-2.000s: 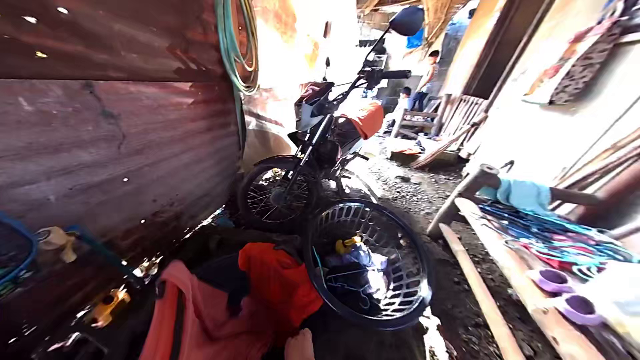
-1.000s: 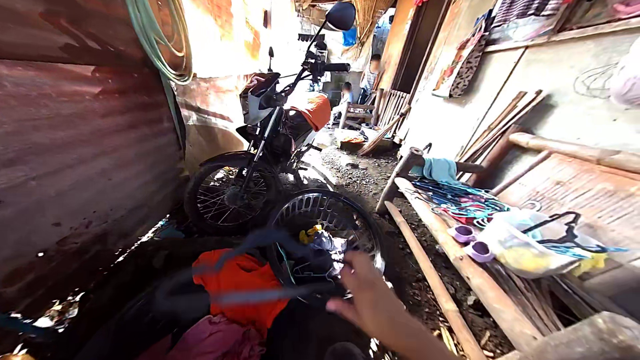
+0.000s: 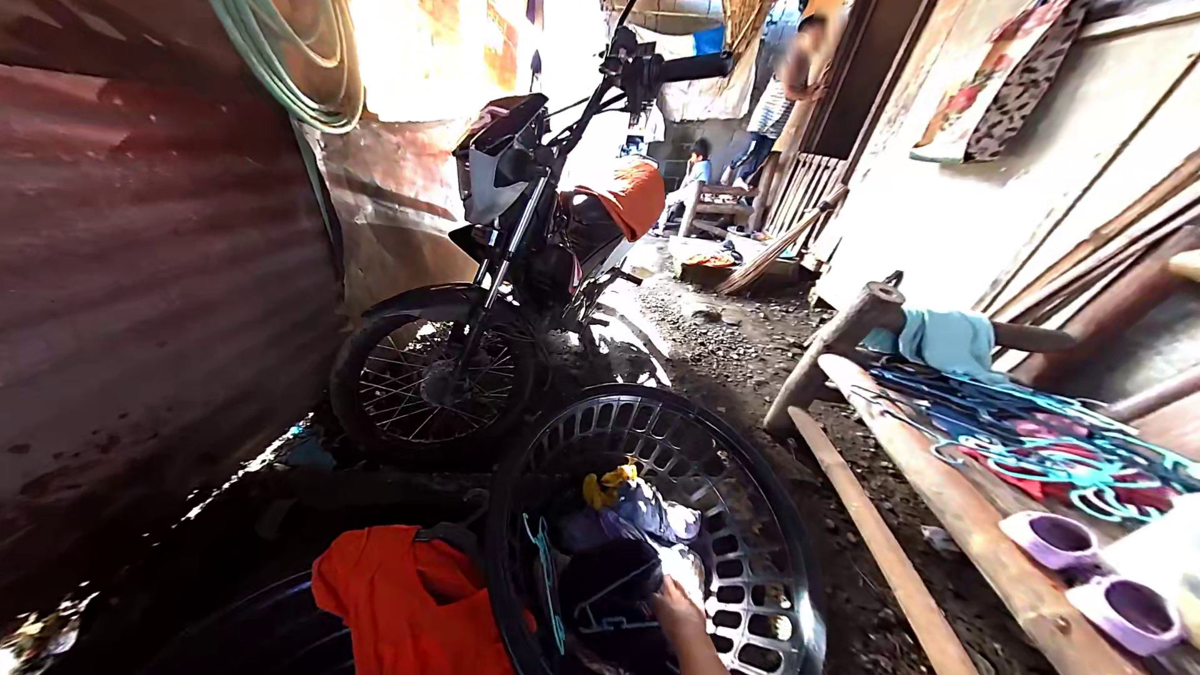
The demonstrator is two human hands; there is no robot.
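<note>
My right hand (image 3: 682, 614) reaches into a black slotted plastic laundry basket (image 3: 806, 562), at dark clothing (image 3: 609, 581) and a clothes hanger (image 3: 614, 622); whether the fingers hold either is unclear. Behind it in the basket lie bluish-white clothes (image 3: 647, 511) and a yellow cloth (image 3: 609, 486). A turquoise hanger (image 3: 546, 581) stands along the basket's left inner side. Left of the basket, against its rim, is an orange shirt (image 3: 403, 591) with a dark hanger at its neck. My left hand is not in view.
A motorcycle (image 3: 506, 244) stands just behind the basket, beside a rusty metal wall (image 3: 159, 272). At right, a wooden bench (image 3: 975, 525) bears many hangers (image 3: 1059, 459) and purple cups (image 3: 1050, 541). A wooden plank (image 3: 881, 544) leans near it. Two people (image 3: 773, 103) are at the back.
My right hand has moved from above the basket's near edge down into it. A strap-like blurred thing that crossed the view one second ago is gone from there.
</note>
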